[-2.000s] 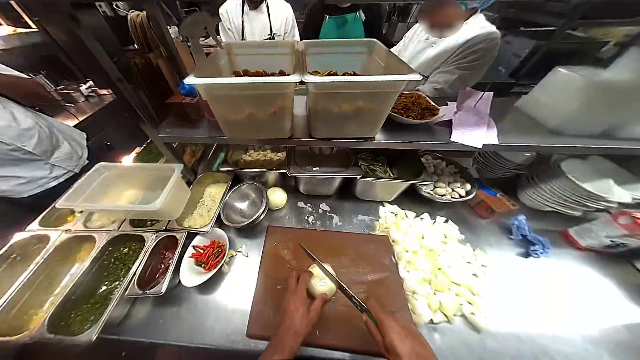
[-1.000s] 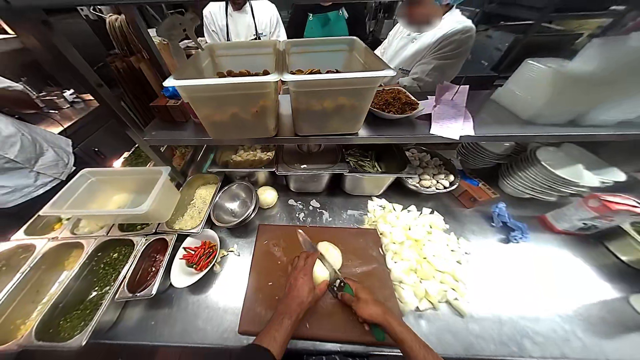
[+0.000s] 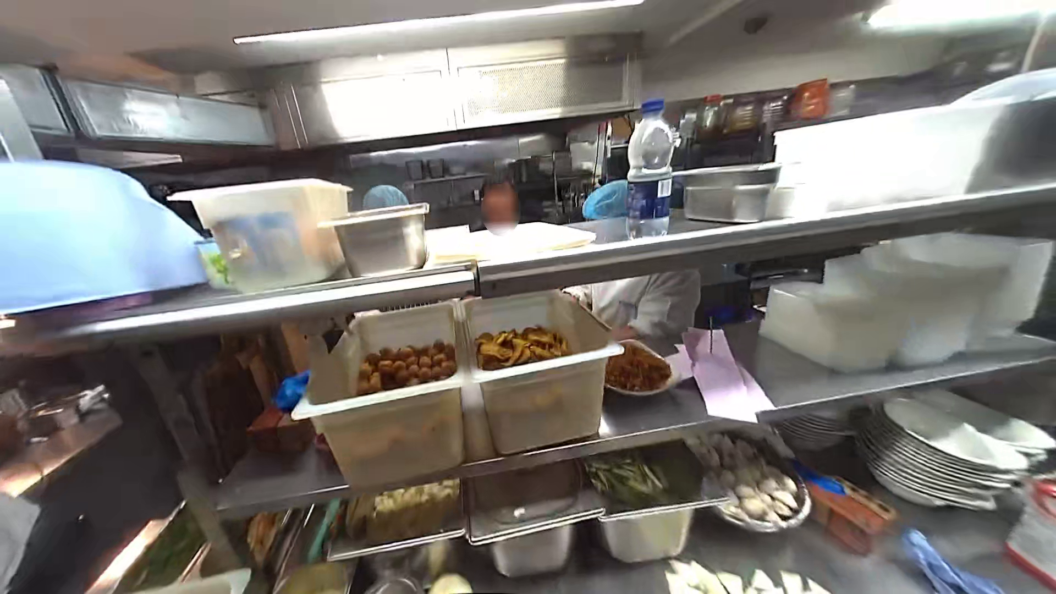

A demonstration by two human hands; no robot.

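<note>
Neither of my hands shows in the head view now, nor do the knife and the brown cutting board. At the bottom edge lie pieces of chopped onion [image 3: 734,579], cut off by the frame. A whole peeled onion [image 3: 450,584] shows partly to their left, near a metal bowl [image 3: 393,586]. Two plastic tubs stand on the middle shelf: the left tub [image 3: 388,433] holds round brown balls, the right tub [image 3: 540,408] holds sliced brownish food. A bowl of brown shredded food [image 3: 637,368] is beside them.
Above, a steel shelf [image 3: 767,229] carries a water bottle [image 3: 650,177] and metal pans. Stacked white plates [image 3: 940,454], a blue cloth [image 3: 945,565] and a bowl of mushrooms [image 3: 755,493] are at the right. People in pale clothing [image 3: 652,305] are behind the shelves.
The view has swung up to the shelves. Both hands, the knife, the onion under it and the cutting board, all visible a second ago, are out of frame.
</note>
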